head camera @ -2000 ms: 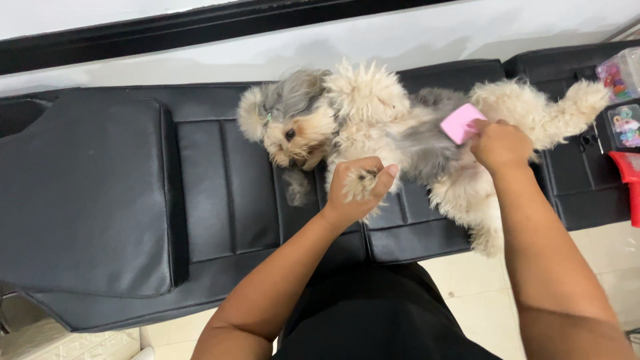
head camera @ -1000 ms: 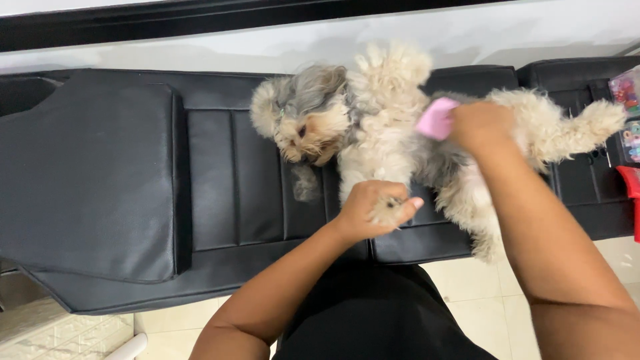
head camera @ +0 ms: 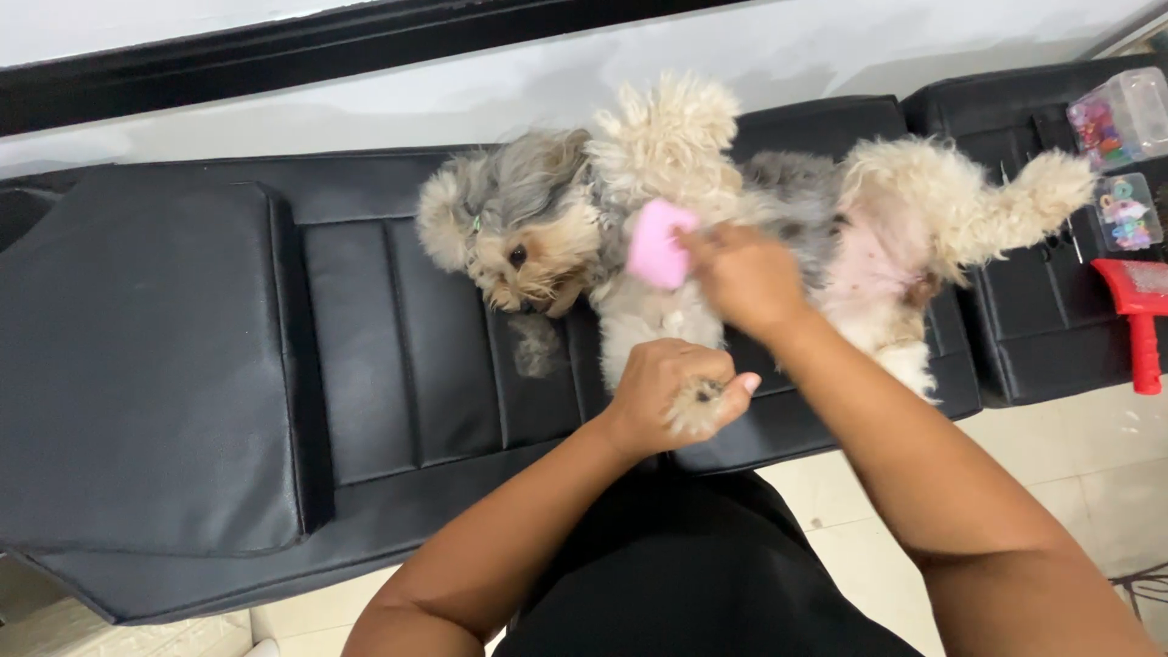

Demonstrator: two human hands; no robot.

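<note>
A cream and grey long-haired dog (head camera: 794, 201) lies stretched on a black padded bench, its head to the left and its belly turned up. My left hand (head camera: 680, 392) is closed around one of its front paws, whose furry tip shows between thumb and fingers. In my right hand (head camera: 744, 274) is a pink pet brush (head camera: 659, 245), blurred, over the chest fur; its bristles are hidden. A loose tuft of grey fur (head camera: 535, 345) lies on the bench below the dog's muzzle.
A thick black cushion (head camera: 155, 365) rests on the bench (head camera: 411, 493) at left. At right are two clear plastic boxes of small coloured items (head camera: 1095, 128) (head camera: 1130, 212), metal tools and a red slicker brush (head camera: 1141, 283). A white wall runs behind.
My right hand and the pink brush have moved left, from the dog's belly to its chest. The left hand keeps hold of the paw.
</note>
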